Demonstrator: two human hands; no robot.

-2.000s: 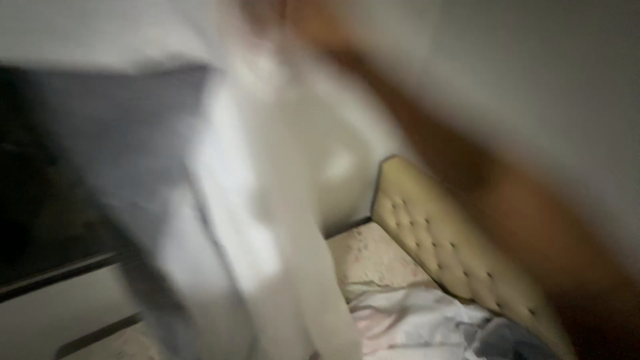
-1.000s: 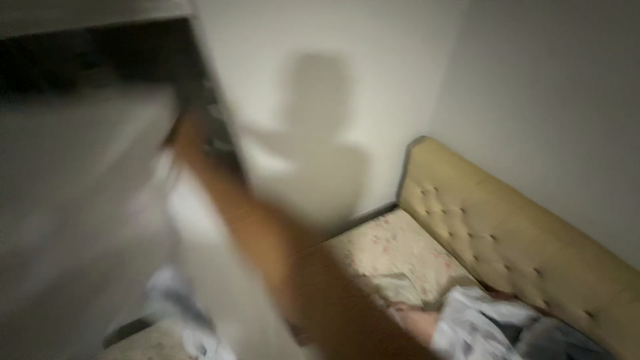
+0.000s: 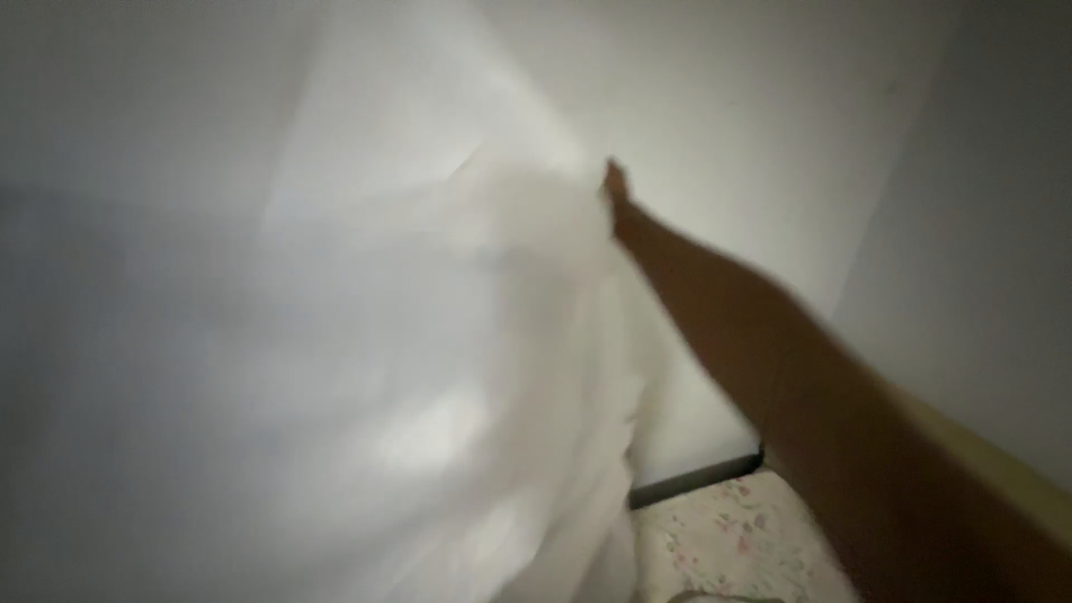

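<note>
A large white cloth (image 3: 402, 360), blurred by motion, fills the left and middle of the head view and hangs in folds. My right hand (image 3: 617, 188) is raised at the end of my outstretched arm and grips the cloth by its right edge. My left hand does not show; the left side of the picture is all cloth. Below the cloth's right edge lies a mattress with a floral print (image 3: 737, 536).
Behind the mattress runs a dark bed-frame edge (image 3: 699, 479) against a pale wall (image 3: 737, 126). Part of a yellowish headboard (image 3: 988, 452) shows at the right, mostly behind my forearm.
The white cloth has spread across much more of the view than one second ago. My right hand is now farther right and the tufted headboard is mostly hidden.
</note>
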